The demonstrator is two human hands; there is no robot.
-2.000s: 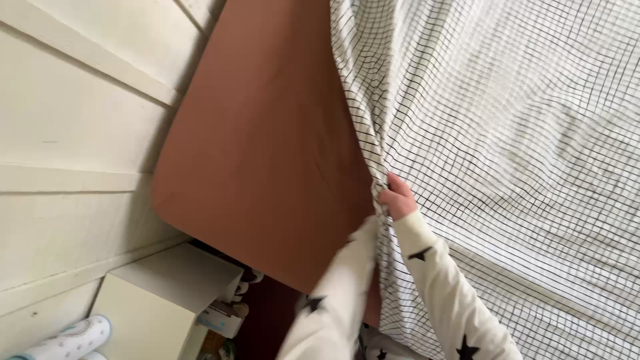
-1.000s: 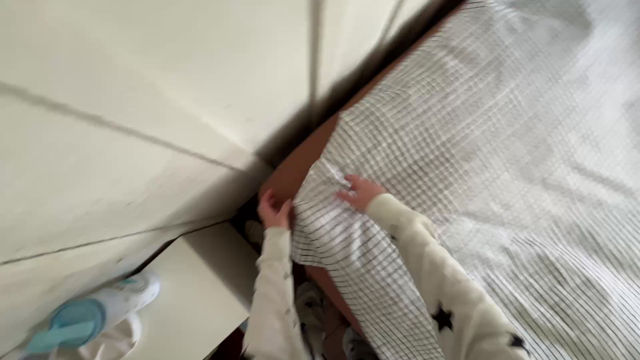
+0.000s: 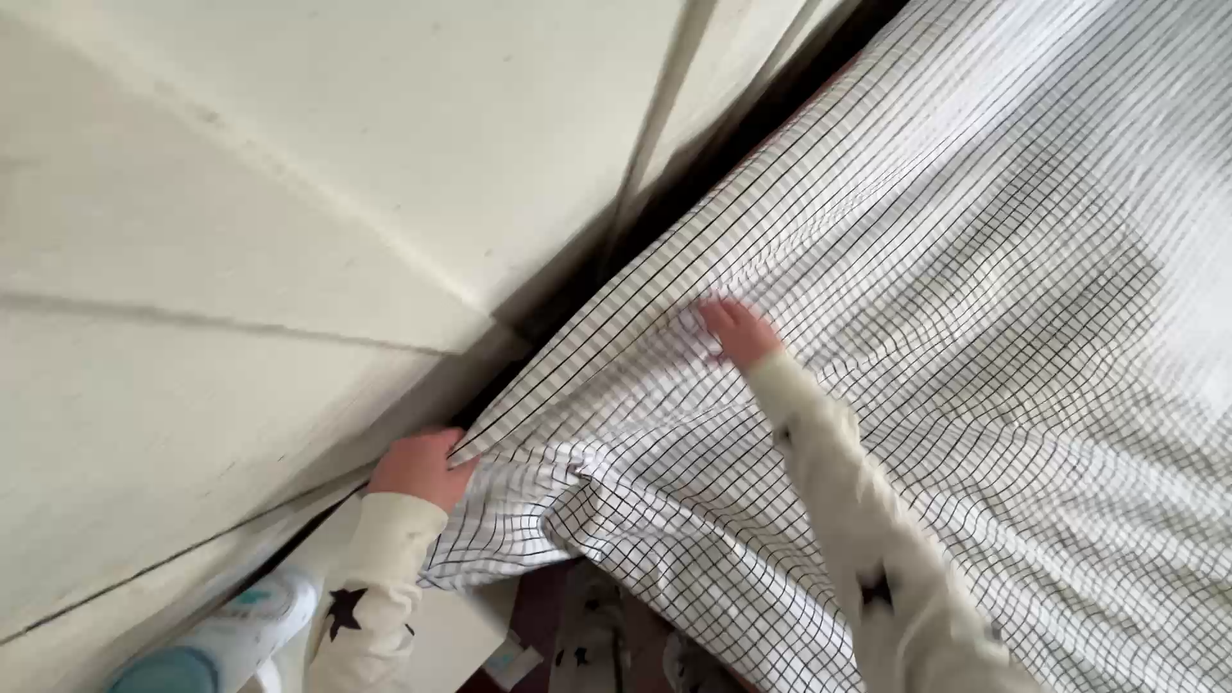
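Observation:
A white sheet with a dark grid pattern (image 3: 972, 385) covers the mattress, its edge running along the gap by the wall. At the mattress corner, my left hand (image 3: 422, 469) grips the sheet's edge, with loose folds hanging just below and to the right. My right hand (image 3: 739, 330) lies on the sheet farther up and to the right; it is somewhat blurred, and its fingers touch the cloth without a visible grip. Both sleeves are cream with dark stars. The brown mattress surface is hidden except for a thin strip at the upper edge.
A cream panelled wall (image 3: 318, 173) stands close on the left, with a narrow dark gap beside the bed. At lower left, a white bottle with a blue part (image 3: 255, 616) is near a pale cabinet top (image 3: 452, 635). Legs in star-patterned cloth (image 3: 589, 630) show below.
The sheet now covers the brown corner that was bare in both earlier frames. My left hand has gone from the bare corner to the sheet's edge. The view has swung toward the wall.

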